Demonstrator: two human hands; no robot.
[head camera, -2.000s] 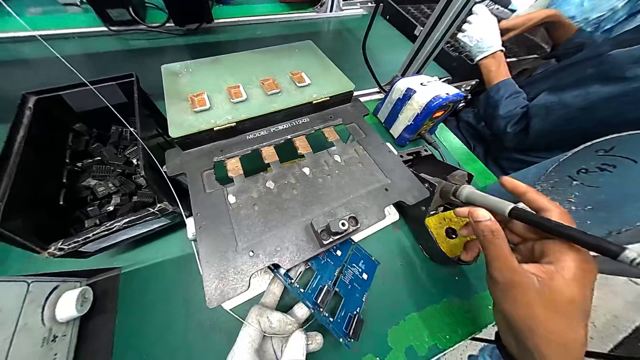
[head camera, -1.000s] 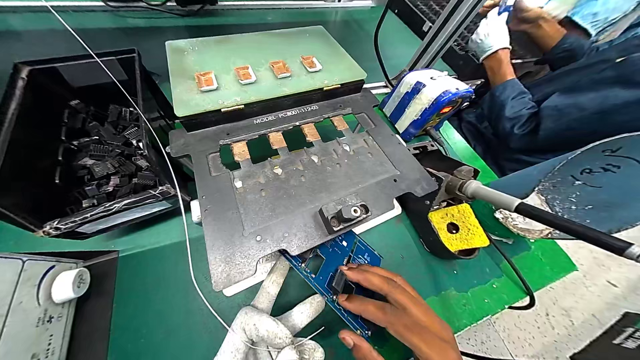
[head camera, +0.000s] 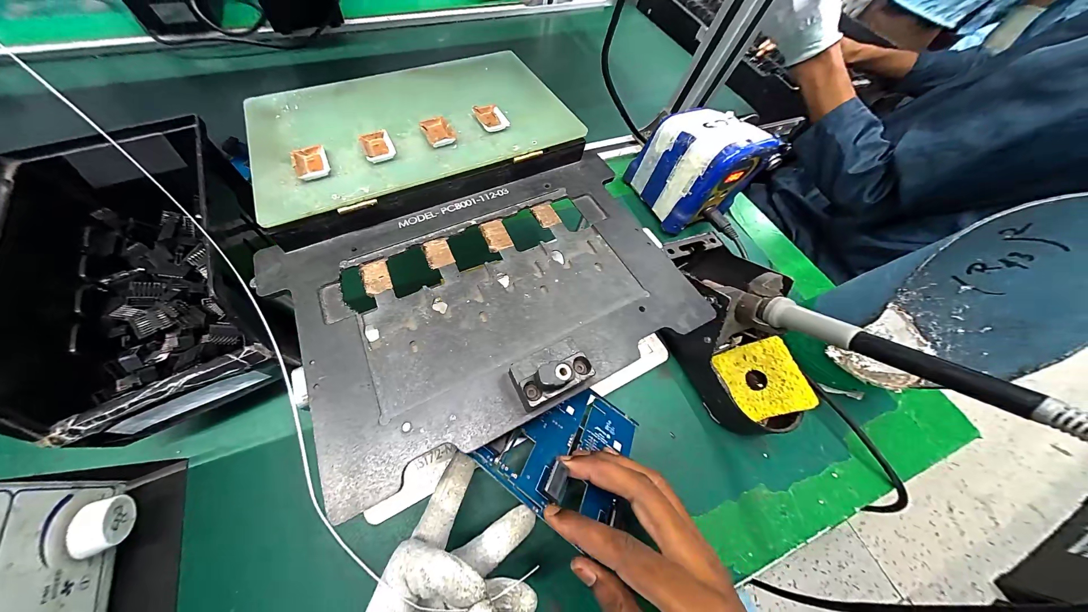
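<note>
My left hand (head camera: 459, 552), in a pale, stained glove, is at the bottom centre; its fingers reach to the left edge of a blue circuit board (head camera: 544, 450), and thin solder wire (head camera: 297, 442) runs through it. My bare right hand (head camera: 646, 527) has its thumb and fingertips on a small black connector (head camera: 557, 481) at the board. The board lies at the front edge of a dark fixture plate (head camera: 510, 340), partly under my fingers. A soldering iron (head camera: 816, 327) rests in its stand, right of the plate, above a yellow sponge (head camera: 765, 379).
A black bin (head camera: 110, 425) of black connectors stands left. Behind the plate is a light green lid (head camera: 408, 102) with several copper-coloured pads. A blue soldering station (head camera: 701, 170) stands back right, near a co-worker's sleeve (head camera: 892, 161). A device with a white knob (head camera: 102, 527) sits front left.
Two seconds ago my right hand held the soldering iron; the iron now rests in the stand and the hand is at the connector on the board. My left hand remains by the board.
</note>
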